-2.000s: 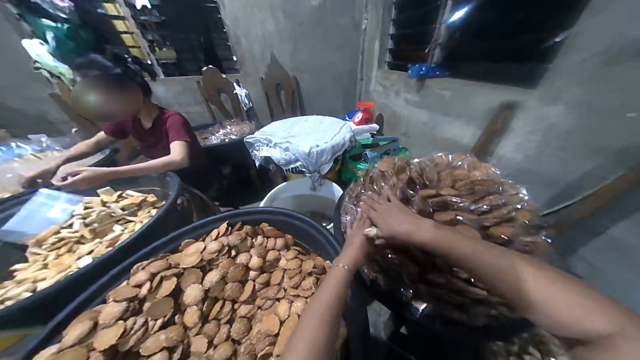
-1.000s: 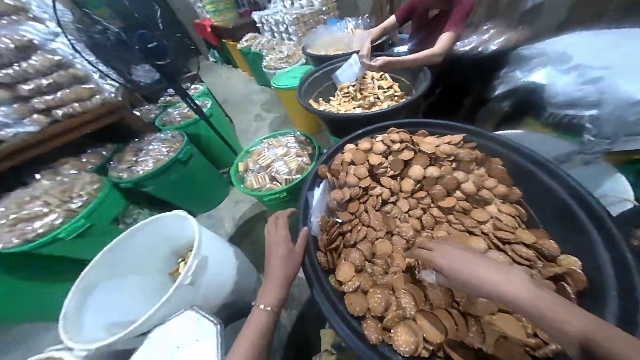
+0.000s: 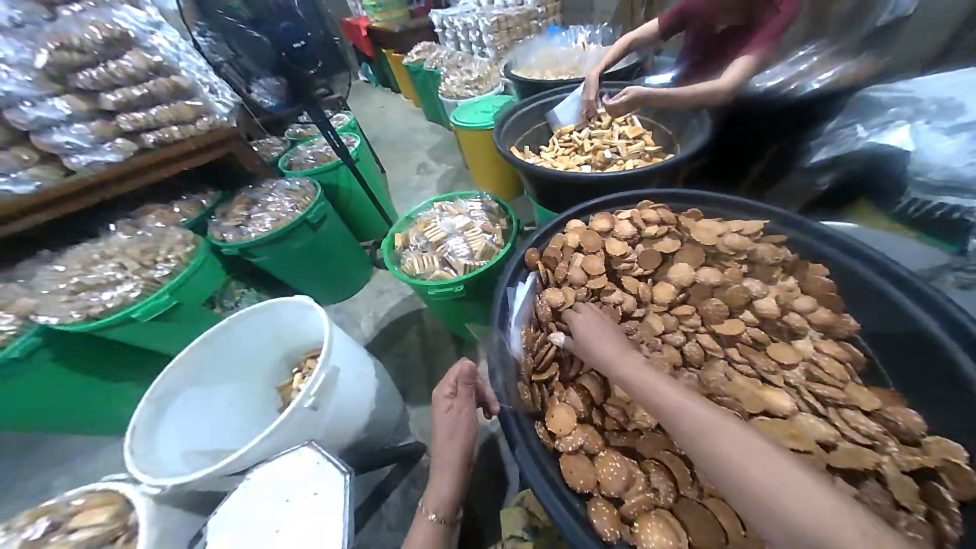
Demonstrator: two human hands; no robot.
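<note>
A large black tub [image 3: 907, 267] holds a heap of round brown cookies [image 3: 686, 313], some with pale seeds. My right hand [image 3: 598, 335] rests on the cookies near the tub's left side, with a small white piece by its fingertips; whether it grips a cookie is hidden. Stacked clear plastic bags [image 3: 521, 316] lie just inside the rim, left of that hand. My left hand [image 3: 461, 393] is outside the rim, thumb and fingers together, and a faint clear film, seemingly a plastic bag, hangs beside its fingertips.
A white bucket [image 3: 229, 396] with a few biscuits tilts at left, beside a white panel [image 3: 282, 503]. Green buckets [image 3: 450, 286] of packed biscuits stand beyond, near a fan [image 3: 293, 38]. Another person's hands [image 3: 610, 99] are over a second black tub [image 3: 534, 171].
My hands have left the bagged cookies seen two seconds ago. Since one second ago, my right hand has moved left across the heap, and my left hand's fingers have closed together. The view swung left.
</note>
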